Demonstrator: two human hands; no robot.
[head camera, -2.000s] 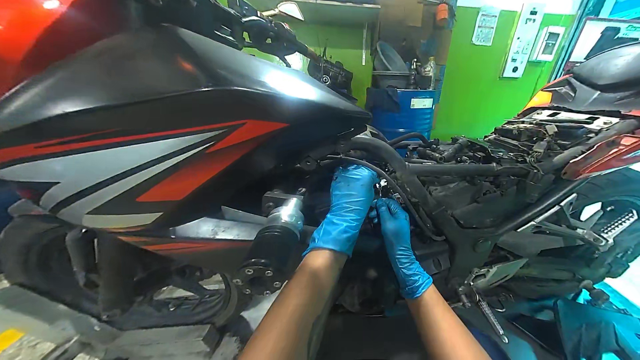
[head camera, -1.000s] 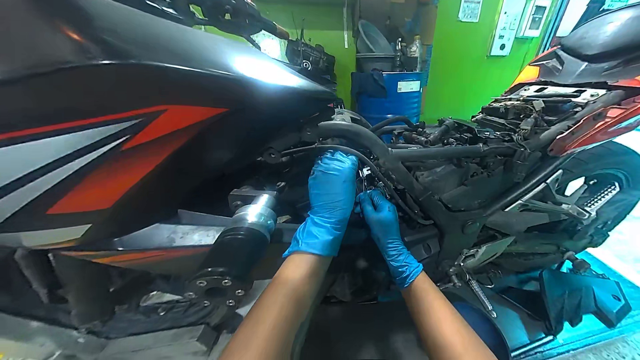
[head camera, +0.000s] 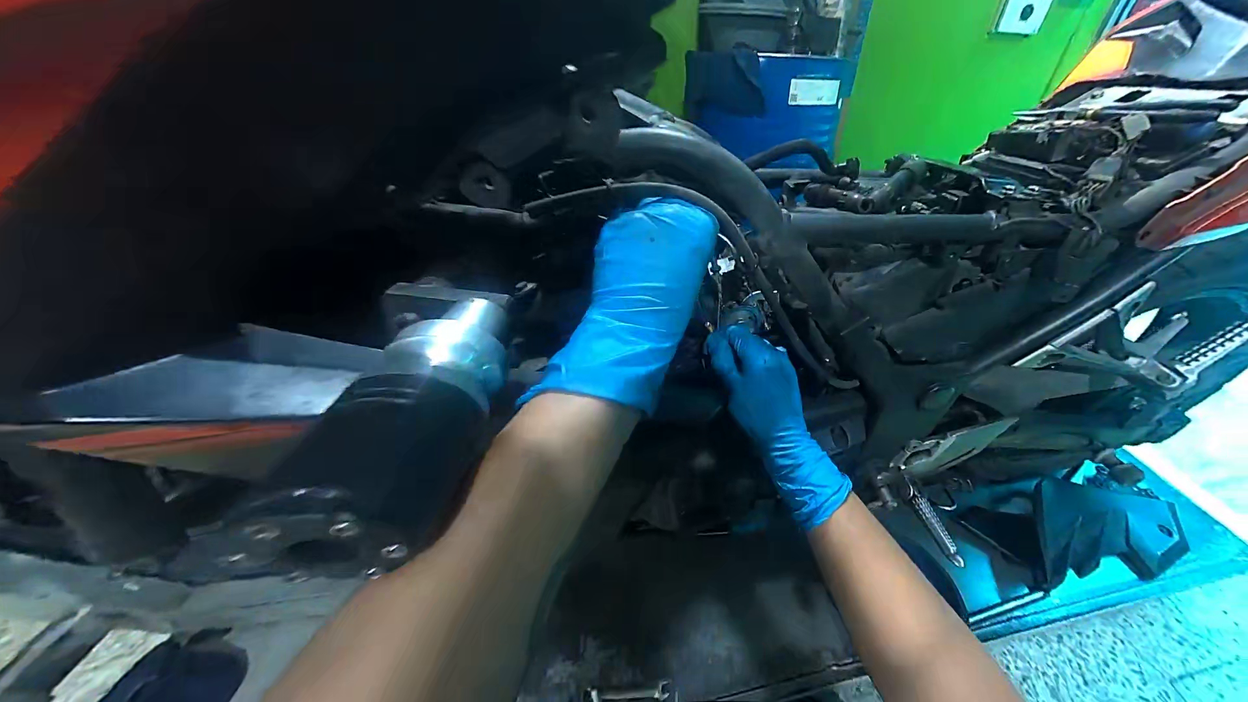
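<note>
My left hand (head camera: 648, 292), in a blue disposable glove, reaches in behind a curved black cable (head camera: 673, 192) beside the motorcycle's frame tube (head camera: 682, 151). Its fingers are hidden inside the engine bay. Just to the right and lower, my right hand (head camera: 760, 380), also gloved in blue, has its bent fingertips against small metal parts (head camera: 743, 314) of the engine area. Whether those fingers grip a part is not clear. A small white piece (head camera: 724, 264) shows between the hands.
At the left, a black and silver frame slider (head camera: 439, 361) juts out below the dark fairing (head camera: 322, 146). A side stand with a spring (head camera: 934, 522) and a footpeg (head camera: 1209, 351) are at the right. Loose dark panels (head camera: 1107, 522) lie low at the right; a blue drum (head camera: 770, 102) stands behind.
The view has moved in closer to the frame and engine area. Both hands stay at about the same spot on the motorcycle.
</note>
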